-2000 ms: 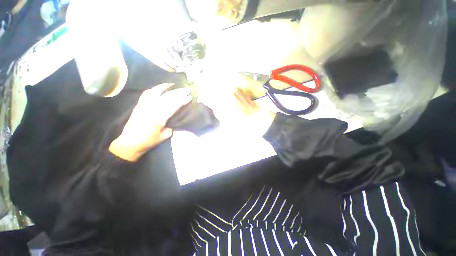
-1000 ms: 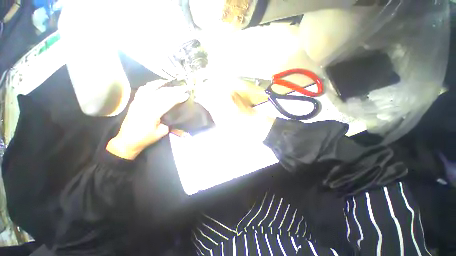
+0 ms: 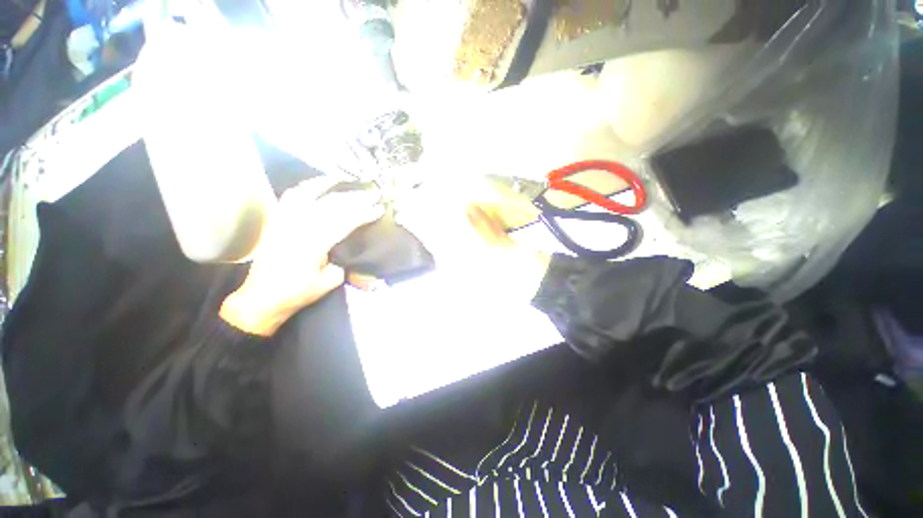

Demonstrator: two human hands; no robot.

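A small dark piece of fabric (image 3: 383,251) lies at the needle area (image 3: 390,152), which is partly lost in glare. My left hand (image 3: 288,258) holds its left edge, thumb low and fingers above. My right hand (image 3: 496,228) is at its right side, washed out by glare; its fingertips and any grip cannot be made out. Large black fabric (image 3: 101,263) spreads left of and under my left arm. Scissors with a red and a dark blue loop (image 3: 597,189) lie just right of my right hand, blades hidden in glare.
The white machine bed (image 3: 445,344) is below my hands. A rounded white lamp-like shape (image 3: 218,218) stands at left, very near my left hand. A clear plastic bag (image 3: 840,192) is at right, with a dark rectangular object (image 3: 724,170). Striped cloth (image 3: 526,476) covers my lap.
The whole view has shifted, so things appear slightly lower. The small piece stays at the needle, and its lower edge looks slightly changed. Both hands keep nearly the same pose.
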